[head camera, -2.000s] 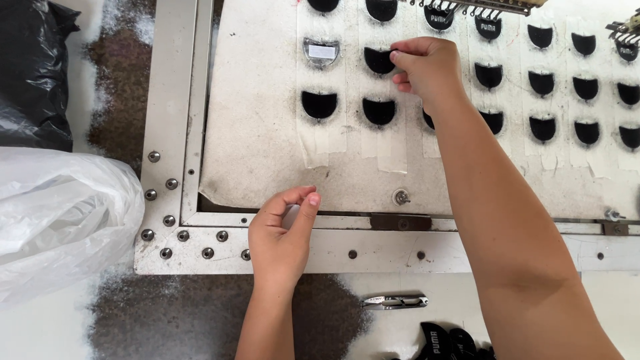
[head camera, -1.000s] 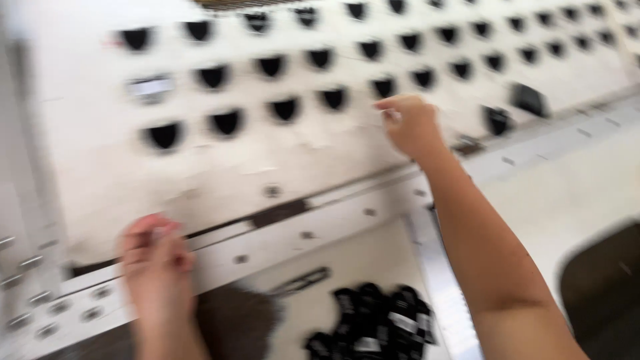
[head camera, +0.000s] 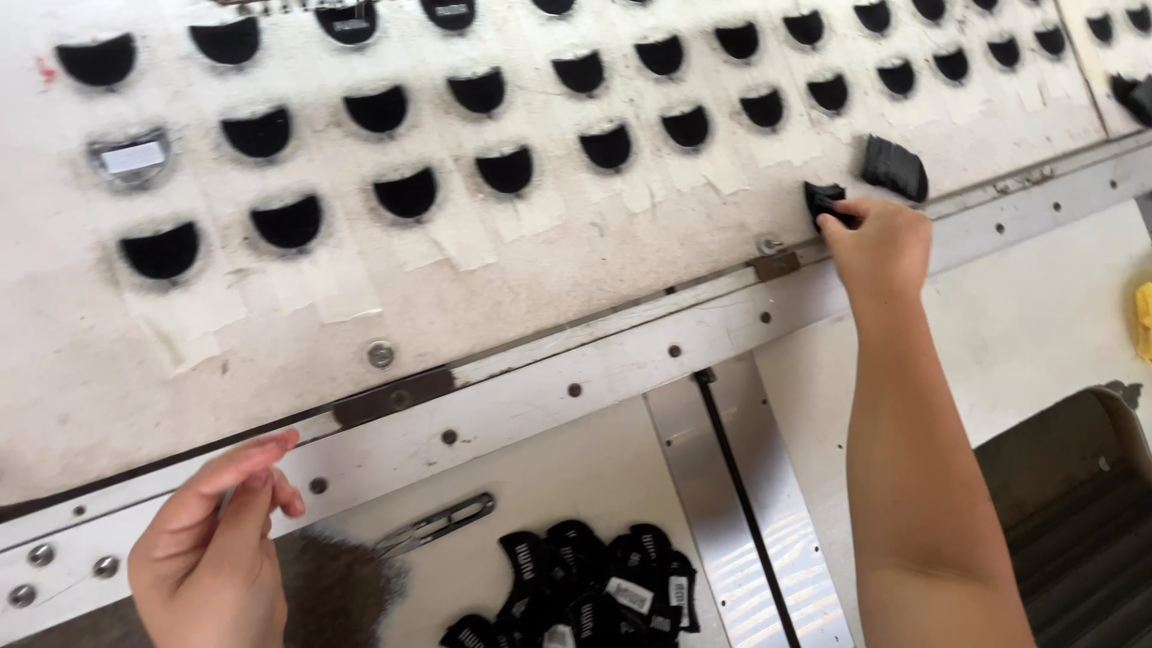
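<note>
My right hand (head camera: 877, 243) pinches at a small stack of black fabric pieces (head camera: 821, 200) near the board's front edge. Just behind it stands another stack of black pieces (head camera: 894, 168). My left hand (head camera: 220, 540) hovers at the metal frame's front rail, thumb and fingertips close together; whether something thin is between them is unclear. Rows of black half-moon patches (head camera: 160, 251) lie in outlined spots on the pale board (head camera: 297, 378). One spot at the left shows a white rectangular label (head camera: 132, 157) instead of a black face.
Below the metal frame rail (head camera: 540, 400) lie thread snips (head camera: 441, 524) and a heap of black patches with white lettering (head camera: 585, 585). Bolts (head camera: 380, 354) stick up along the board's edge. A dark ribbed recess (head camera: 1080, 513) is at lower right, a yellow object (head camera: 1144, 319) at the right edge.
My right hand has moved from the patch rows to the small black stack at the board's front edge. The view has swung to the right.
</note>
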